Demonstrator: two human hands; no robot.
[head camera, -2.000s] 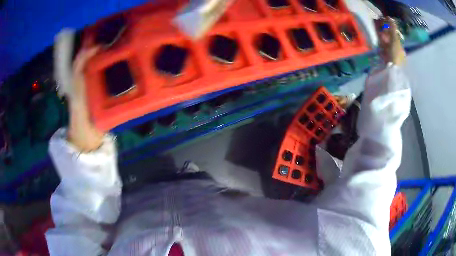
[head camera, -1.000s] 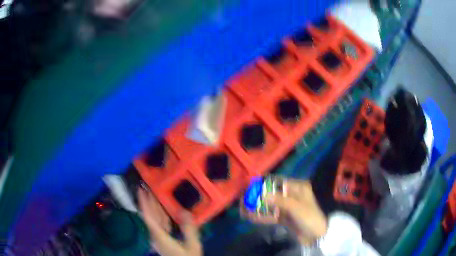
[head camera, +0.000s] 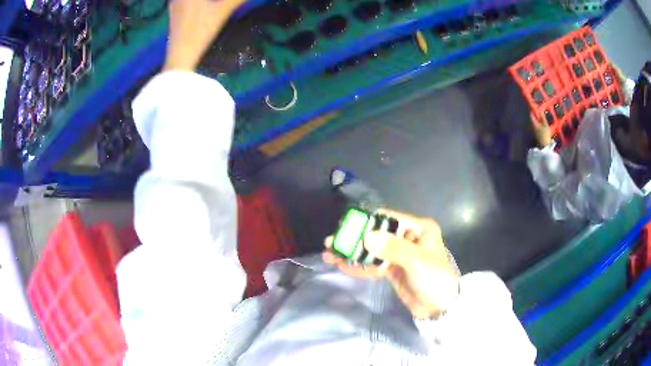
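My right hand (head camera: 407, 254) holds several smartwatch units stacked together in front of my body. The end unit (head camera: 351, 234) has a lit screen, white with a green border. My left hand (head camera: 200, 25) reaches up to the rack at the top edge of the picture and is cut off there; its fingertips are hidden, so I cannot tell whether it holds anything. Dark round modules (head camera: 333, 26) lie in a row on the green shelf just right of my left hand.
A pale open ring (head camera: 281, 96) is on the lower shelf. A co-worker's sleeve (head camera: 546, 168) and hands are at right with a red-orange pocketed tray (head camera: 571, 82). Red-orange slatted trays (head camera: 71, 293) stand at lower left. A blue-edged green rack (head camera: 557, 286) is at lower right.
The large red-orange tray in front of me is out of view. My left hand has moved up to the rack. The lit screen in my right hand has changed from blue to white and green.
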